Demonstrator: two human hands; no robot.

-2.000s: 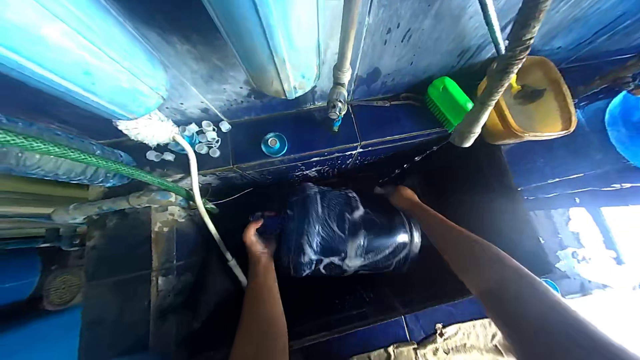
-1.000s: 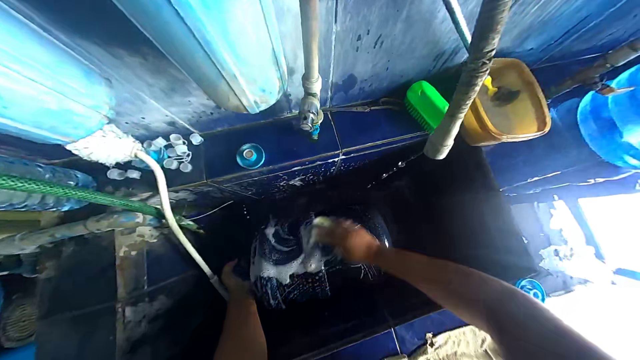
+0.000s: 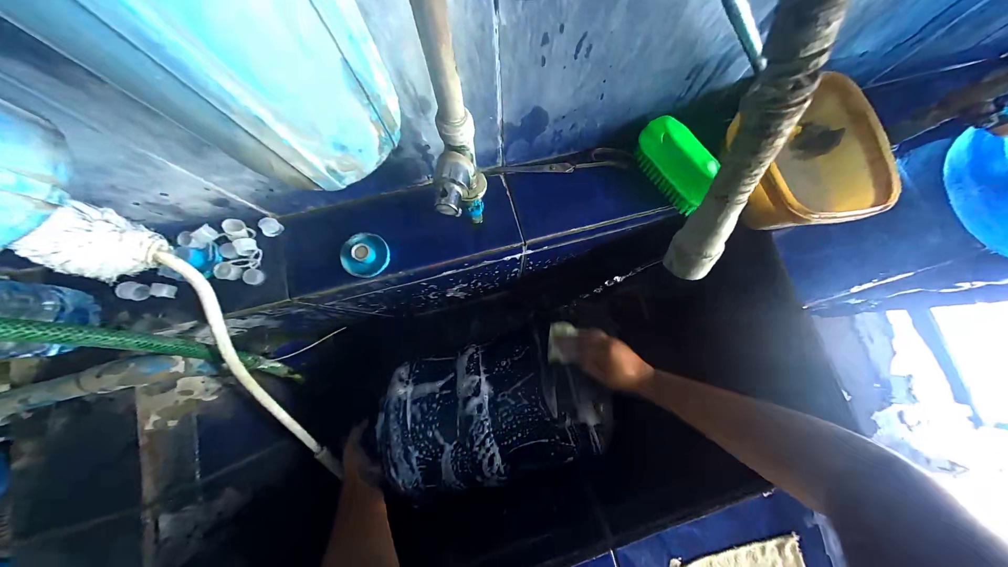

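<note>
A large ribbed plastic water bottle [image 3: 488,417], streaked with white suds, lies on its side in the dark tiled basin [image 3: 709,315]. My left hand [image 3: 361,457] is at the bottle's left end, its fingers mostly in shadow. At the bottle's upper right side, my right hand [image 3: 610,358] holds a pale sponge [image 3: 562,342] against or close to the surface; motion blur hides the exact contact. A thin stream of water [image 3: 614,280] runs near the wide grey pipe's open end [image 3: 693,256], above my right hand.
Along the blue tiled ledge are white caps [image 3: 236,246], a blue round cap [image 3: 365,254], a tap [image 3: 457,183], a green brush [image 3: 677,161] and a yellow tub [image 3: 835,157]. A white mop [image 3: 94,240] and a green hose [image 3: 118,339] are at left. A cloth [image 3: 748,553] lies at the front edge.
Two seconds ago both hands were at the bottle's ends; one second ago my right hand was over its foamy face. Now the bottle lies lengthwise and my right hand is at its right side.
</note>
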